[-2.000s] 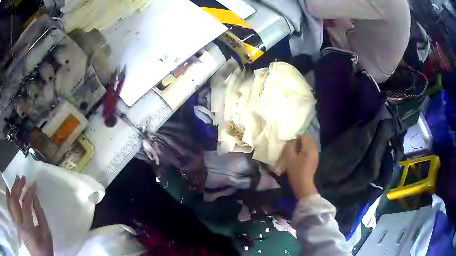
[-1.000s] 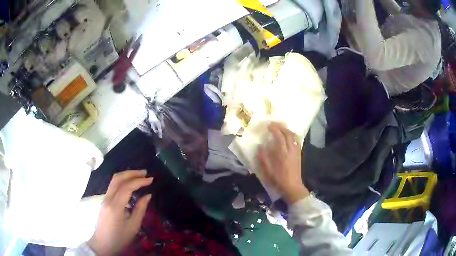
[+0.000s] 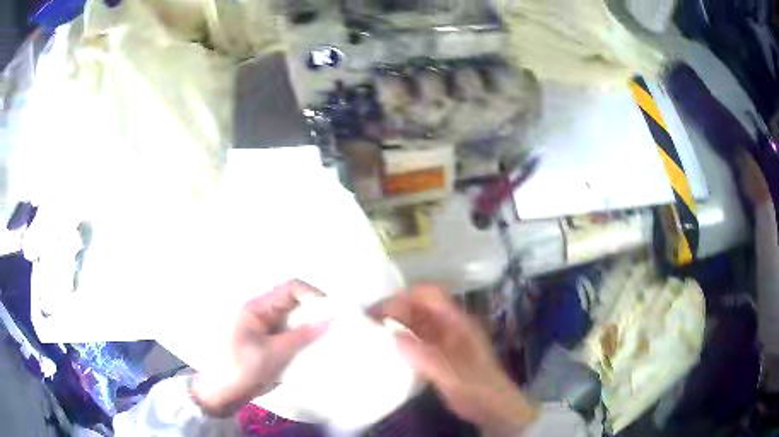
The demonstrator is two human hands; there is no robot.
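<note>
A small white cloth piece (image 3: 346,375) hangs between my two hands at the lower middle, over my lap; it is overexposed, so its folds are unclear. My left hand (image 3: 265,341) pinches its upper left part. My right hand (image 3: 457,354), blurred, holds its upper right side. A large white knit panel (image 3: 282,230) lies behind it, running up to the needle area of the overlock machine (image 3: 427,102). A grey-brown sewing plate (image 3: 266,101) shows left of the machine head.
A large cream garment pile (image 3: 128,102) is at the left. A yellowish waste tray (image 3: 408,226), dark red snips (image 3: 495,198) and a white sheet (image 3: 589,158) lie before and right of the machine. Yellow-black tape (image 3: 666,162) runs beside the sheet. A crumpled cream heap (image 3: 649,333) is lower right.
The view has swung left to the machine. My right hand has left the cream heap and come beside my left hand. Both hands now hold a white piece; my left hand was empty.
</note>
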